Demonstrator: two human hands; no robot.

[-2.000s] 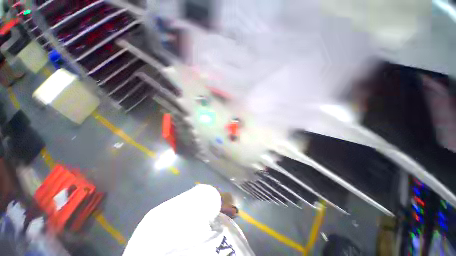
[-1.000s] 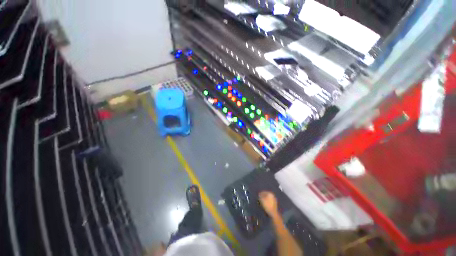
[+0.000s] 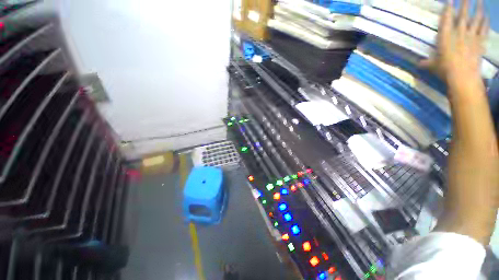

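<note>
My right hand is raised at the upper right, fingers spread, over the stacked blue and white trays or boards on top of the wire shelving rack. It holds nothing that I can see; whether the palm touches the stack I cannot tell. The bare forearm and white sleeve run down to the lower right. My left hand is not in view.
Dark ageing rack shelves line the left side. A blue stool stands on the grey floor. Behind it are a white crate, a small brown box and a white wall. Coloured lights glow on the right rack.
The view has moved towards the wall and up the right rack. My right hand has gone from low in front to raised at the stack. The red bin has left the view.
</note>
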